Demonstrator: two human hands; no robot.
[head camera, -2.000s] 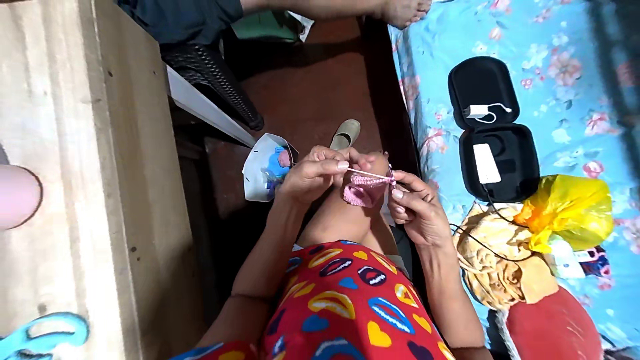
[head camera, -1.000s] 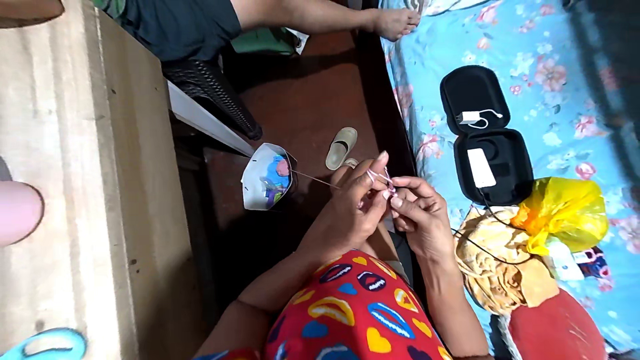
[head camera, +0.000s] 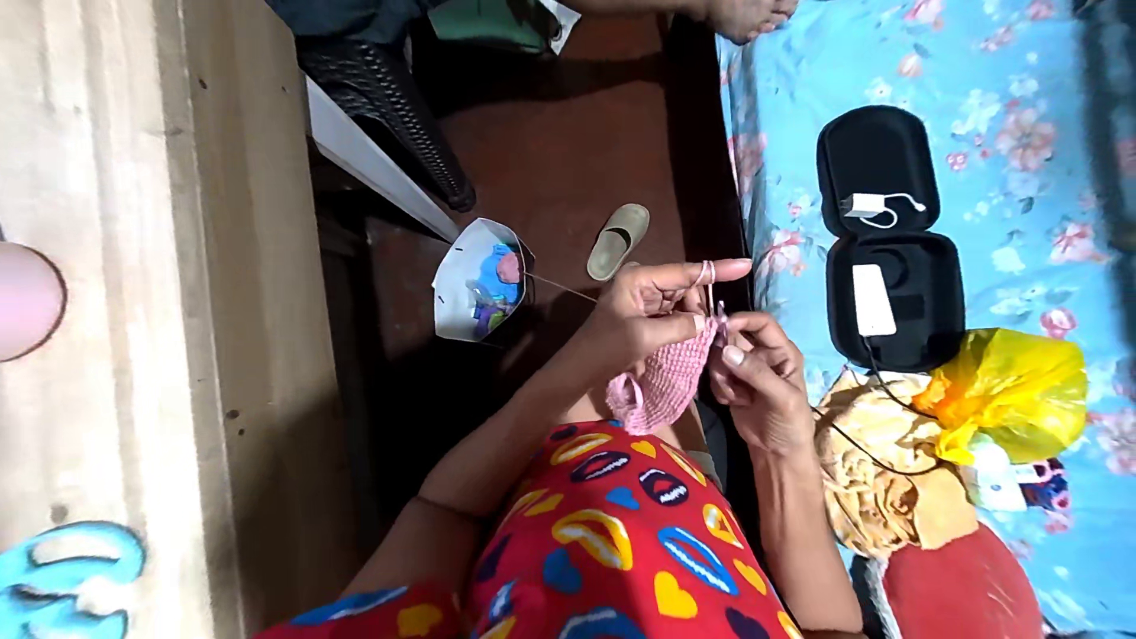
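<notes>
A pink crocheted piece (head camera: 666, 377) hangs between my hands above my lap. My left hand (head camera: 657, 311) pinches its upper edge with the thumb, while the index finger points out with pink yarn looped around it. My right hand (head camera: 759, 373) grips a small crochet hook (head camera: 721, 324), whose tip is at the edge of the piece. A thin strand of yarn (head camera: 561, 287) runs from behind my left hand to a white container (head camera: 457, 284) on the left, which holds pink, blue and purple yarn.
At left stands a wooden table (head camera: 257, 311). A bed with a blue floral sheet (head camera: 985, 53) is at right, bearing an open black case (head camera: 896, 302), a yellow plastic bag (head camera: 1029, 390), beige cloth (head camera: 879, 470) and a red item (head camera: 958, 586). A clog (head camera: 619, 241) and another person's foot (head camera: 750, 18) are beyond.
My left index finger has stretched out to the right with yarn around it. The pink piece, mostly hidden a second ago, now shows below my fingers.
</notes>
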